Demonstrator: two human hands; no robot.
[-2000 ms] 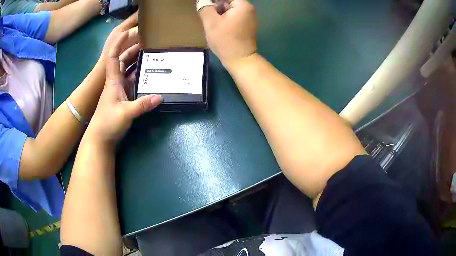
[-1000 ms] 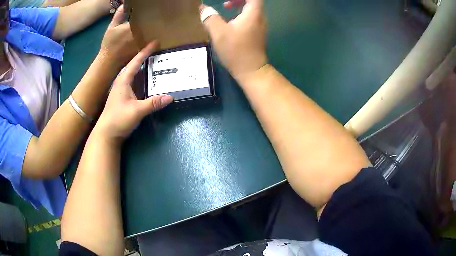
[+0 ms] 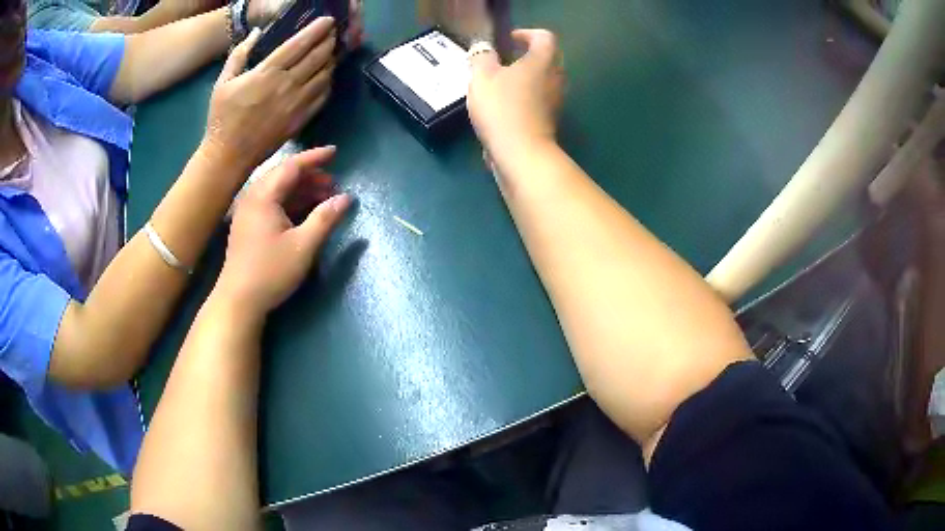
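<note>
An open black box [image 3: 417, 111] lies turned at an angle on the dark-green table, with a white printed leaflet [image 3: 426, 71] filling it. My right hand [image 3: 516, 99], with a small white band on a finger, is at the box's right edge. A blurred brownish shape, perhaps the lid, is beside its fingers at the top edge; whether the hand grips it is unclear. My left hand [image 3: 282, 223] is empty above the table, thumb and fingers apart, clear of the box. A thin pale strip [image 3: 408, 224] lies on the table between my hands.
At left a person in a blue shirt [image 3: 78, 83] holds a dark object [image 3: 294, 33] in both hands over the glossy table [image 3: 414, 342]. A pale curved pole [image 3: 819, 166] crosses the table's right side. Another person's arm shows at the top left.
The box has moved away and turned, and my left hand has let go of it and come back towards me. The pale strip now shows. The neighbour's hand has risen with a dark object.
</note>
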